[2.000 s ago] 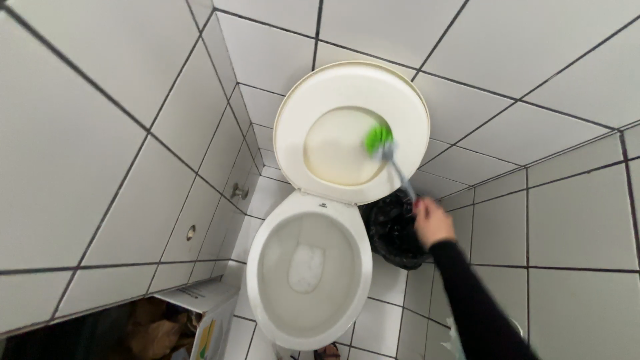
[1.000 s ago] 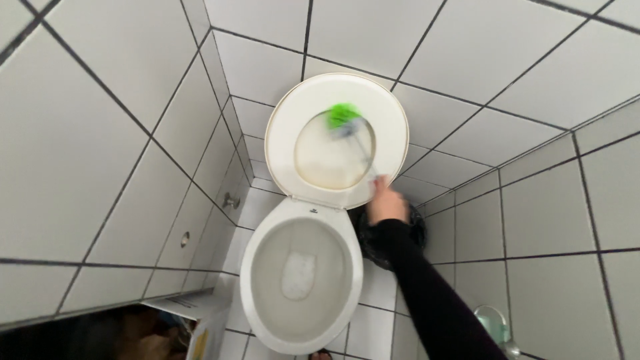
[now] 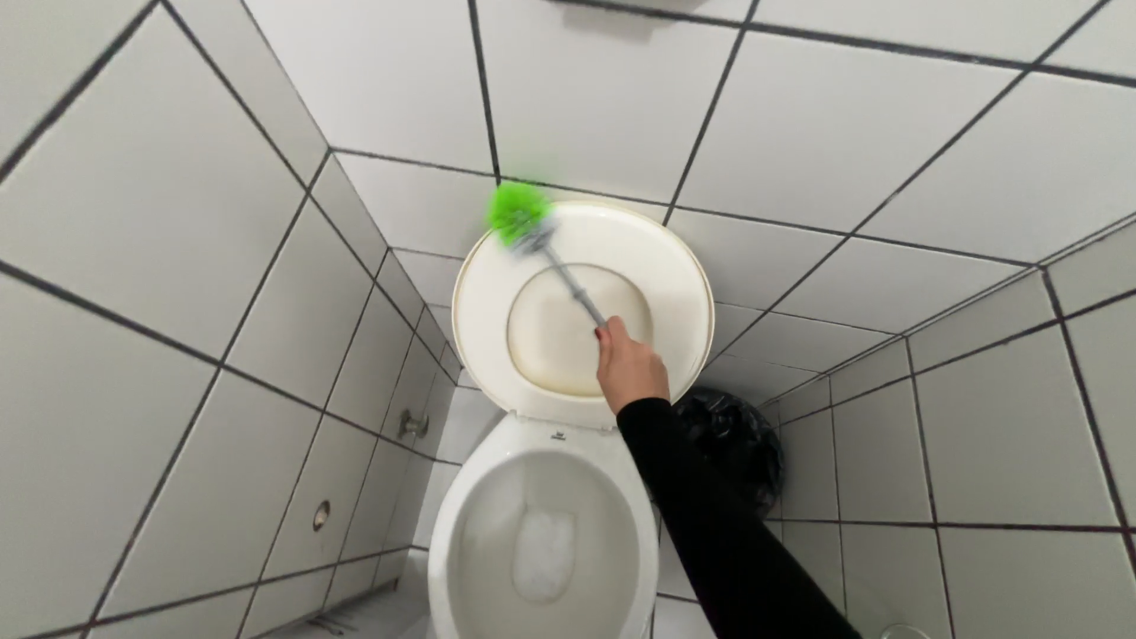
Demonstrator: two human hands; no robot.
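Observation:
My right hand (image 3: 632, 366) grips the grey handle of a toilet brush (image 3: 568, 282). Its green bristles, slightly blurred, are at the upper left edge of the raised toilet seat and lid (image 3: 683, 302); whether they touch it I cannot tell. Below the hinge lies the open white toilet bowl (image 3: 444, 568), with whitish foam or water at its bottom. A black sleeve covers my right forearm. My left hand is out of view.
A bin lined with a black plastic bag (image 3: 737, 444) stands right of the toilet. White tiled walls (image 3: 870, 142) rise close on both sides and behind. A metal valve (image 3: 413, 424) sticks out low on the left wall.
My right hand has moved the brush leftward and up across the lid, from its right side two seconds ago to the upper left edge. The view has shifted upward.

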